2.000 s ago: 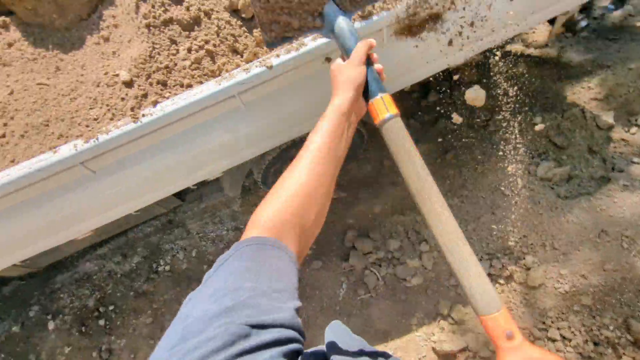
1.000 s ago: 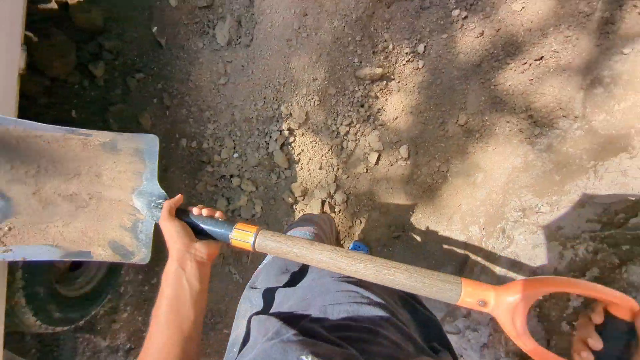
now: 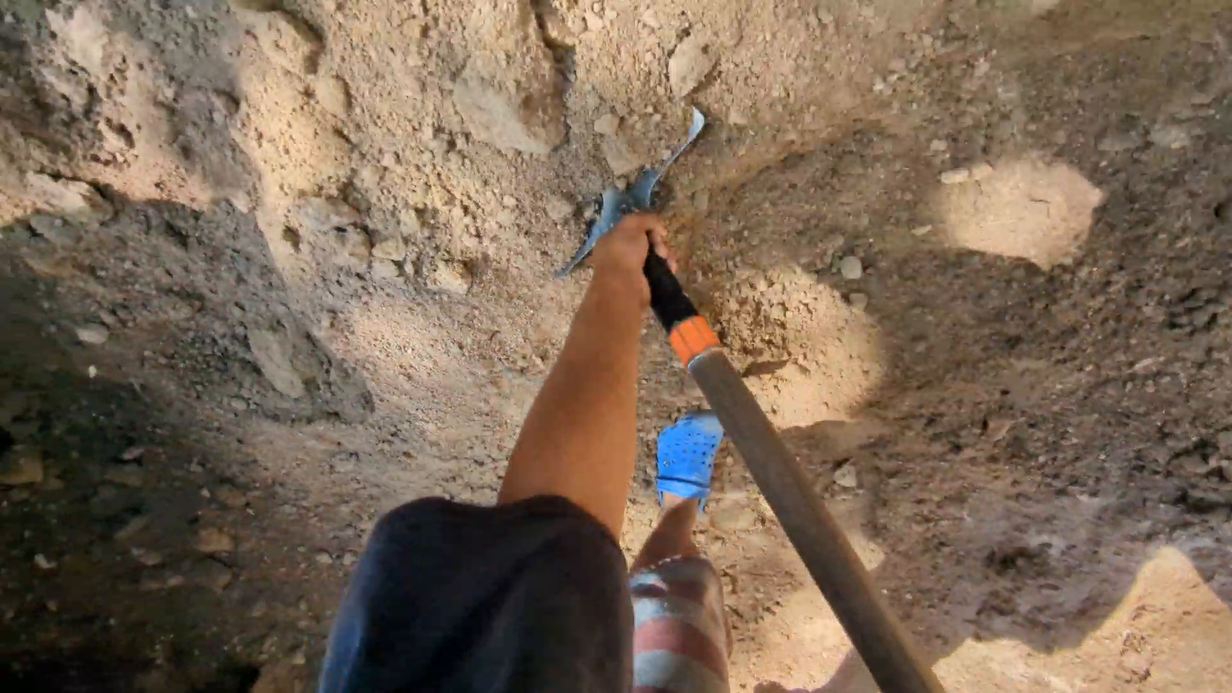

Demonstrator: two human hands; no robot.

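Observation:
My left hand is closed around the lower shaft of a shovel, just behind its metal blade. Much of the blade is sunk in or hidden by the loose dirt, with only its back edge and one raised corner showing. Behind my left hand, the black sleeve and orange collar lead to the wooden handle, which runs down to the bottom right edge of the view. The shovel's orange grip is outside the view, and so is my right hand.
Rocky, uneven soil surrounds the blade. A large stone lies just beyond it, up and left. My foot in a blue clog stands beside the handle. Darker, shaded ground with scattered stones lies to the left.
Two seconds ago the blade was by the metal wall with soil behind it; one second ago it was at the left. Now it is down at the ground. The view has swung too.

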